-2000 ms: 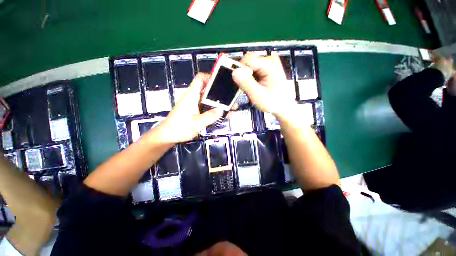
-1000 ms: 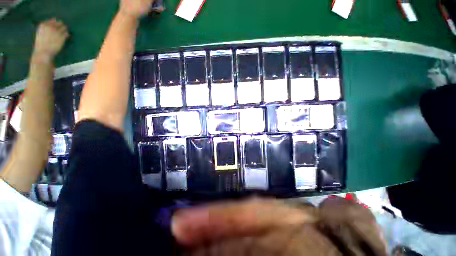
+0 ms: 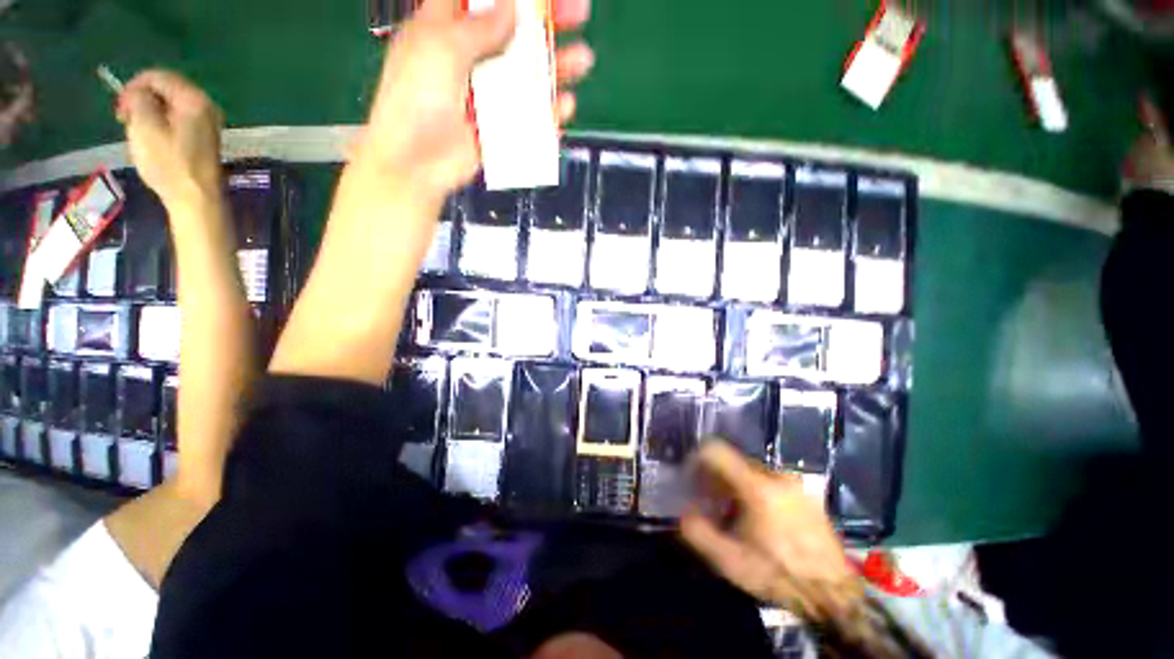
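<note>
My left hand [image 3: 431,110] is raised at the top, over the tray's back edge. It is shut on a phone body [image 3: 518,122] with a white face and red-orange edges. My right hand [image 3: 760,521] is blurred at the tray's front right, over the front row of pockets. Its fingers are bent near a pale front cover [image 3: 670,487]; whether it holds anything cannot be told. The black blister tray [image 3: 869,444] holds front covers with dark windows and pale lower halves. A gold-framed front cover [image 3: 606,444] with black keys lies in the front row.
Other red-edged phone bodies [image 3: 882,55] lie on the green bench [image 3: 721,64] beyond the pale strip. At left, another person's bare arm [image 3: 206,283] crosses a second filled tray [image 3: 97,431]. A person in dark clothing [image 3: 1139,296] is at the far right.
My left hand has reached to the back of the bench and come back with a red-edged phone body. My right hand has moved from close below the camera to the tray's front row.
</note>
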